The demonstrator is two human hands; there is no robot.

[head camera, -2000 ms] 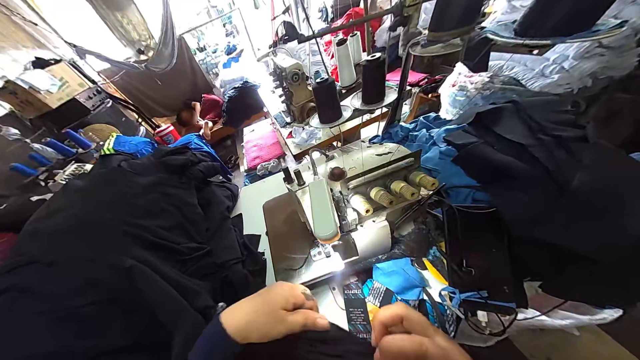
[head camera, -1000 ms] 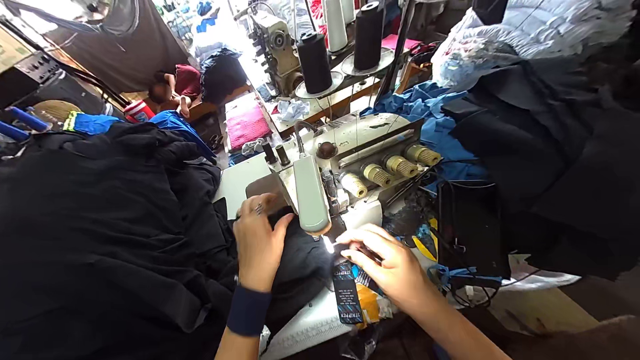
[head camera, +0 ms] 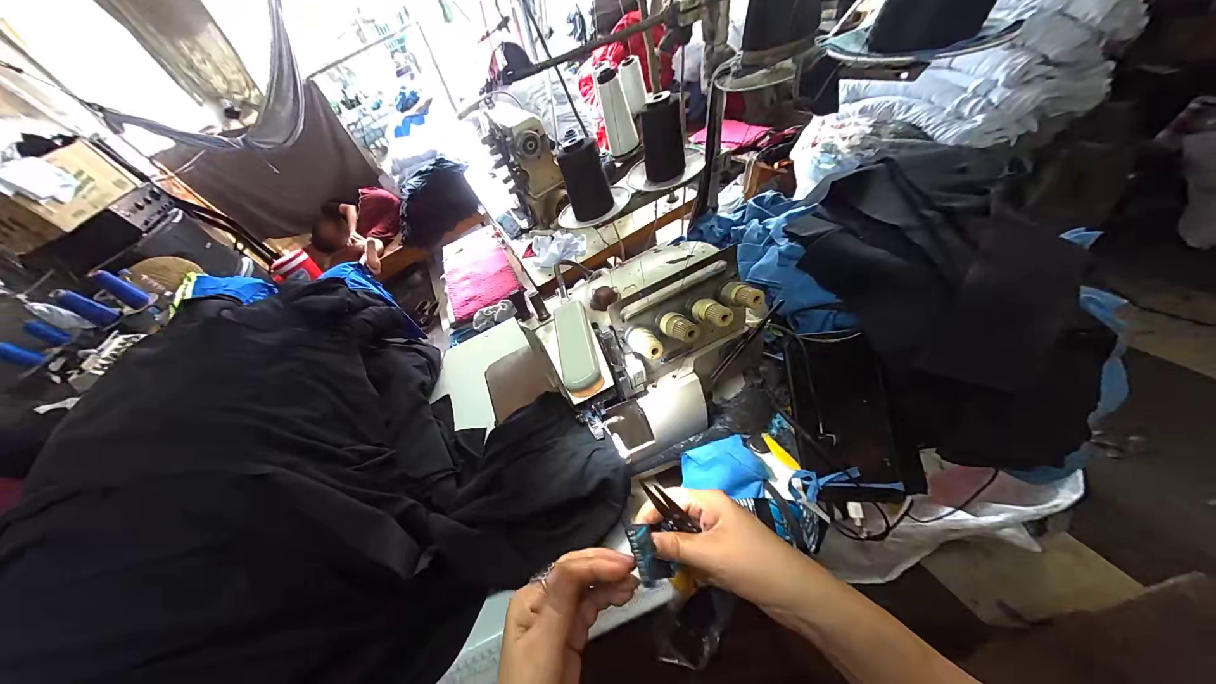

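My right hand (head camera: 727,546) holds a pair of dark thread snips (head camera: 670,508), blades pointing up and left, and pinches a small dark label tape (head camera: 643,554). My left hand (head camera: 570,603) meets the tape's left edge with its fingertips; a ring is on one finger. Above both hands stands an overlock sewing machine (head camera: 579,351) with several cream tension dials. A piece of black fabric (head camera: 560,470) lies at its needle area and spreads left of my hands. Blue fabric (head camera: 724,467) lies just behind my right hand.
A large heap of black fabric (head camera: 256,475) covers the left side. Black thread cones (head camera: 584,176) stand behind the machine. More black cloth (head camera: 959,313) and a black box-like object (head camera: 845,408) are at the right. Another person (head camera: 366,223) is at the far back left.
My left hand has moved from the fabric beside the machine down to the label tape. My right hand has drawn back from the needle area, and thread snips now show in it.
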